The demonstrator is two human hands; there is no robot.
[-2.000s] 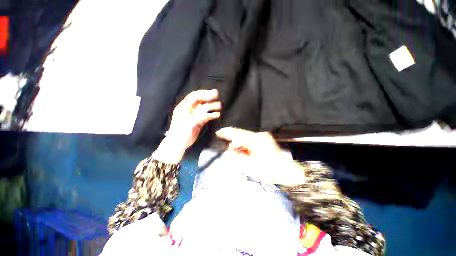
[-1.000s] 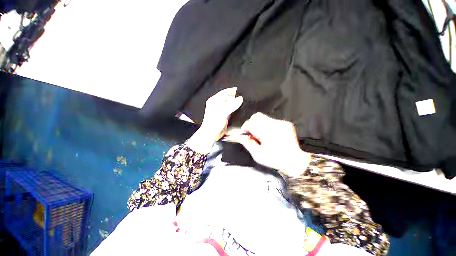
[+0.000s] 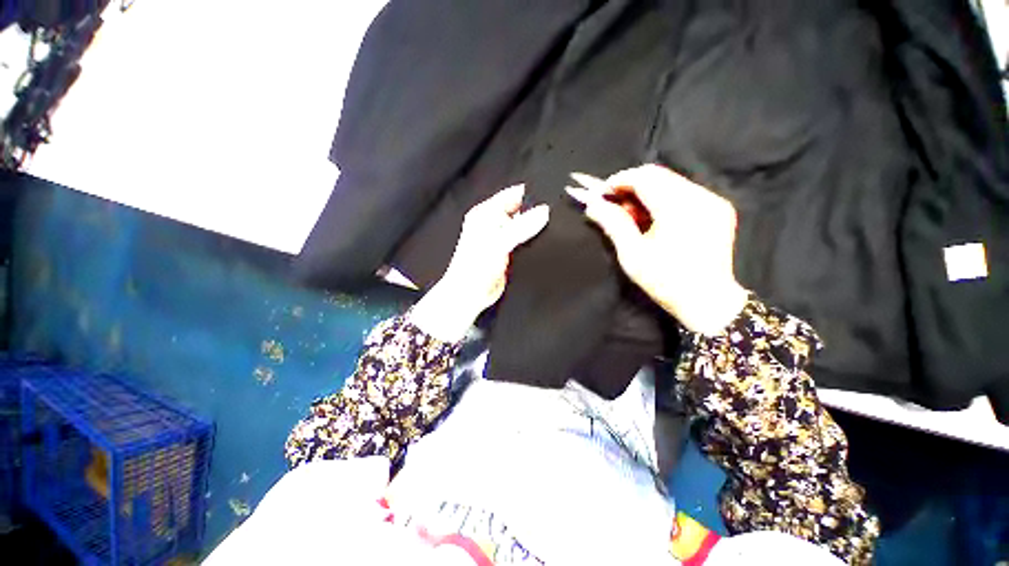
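Observation:
A black suit jacket (image 3: 763, 144) lies spread over the table, its lining side showing at right with a small white square label (image 3: 965, 261). Its front edge hangs over the table's near edge against my apron. My left hand (image 3: 484, 252) pinches the jacket's edge between thumb and fingers. My right hand (image 3: 675, 238) is just right of it, over the cloth, closed around thread snips (image 3: 631, 208); only a bit of red handle shows. The blades are mostly hidden or too bright to make out near the fingertips. No loose thread is visible.
The white table (image 3: 210, 111) runs under the jacket, its near edge slanting down to the right. A dark tangle (image 3: 44, 94) lies at the upper left. A blue wire crate (image 3: 122, 464) stands on the worn blue floor (image 3: 266, 354) at lower left.
The view has turned, bringing the crate into sight. My right hand has moved up and right from near my left wrist. More of the jacket's edge now hangs between my hands.

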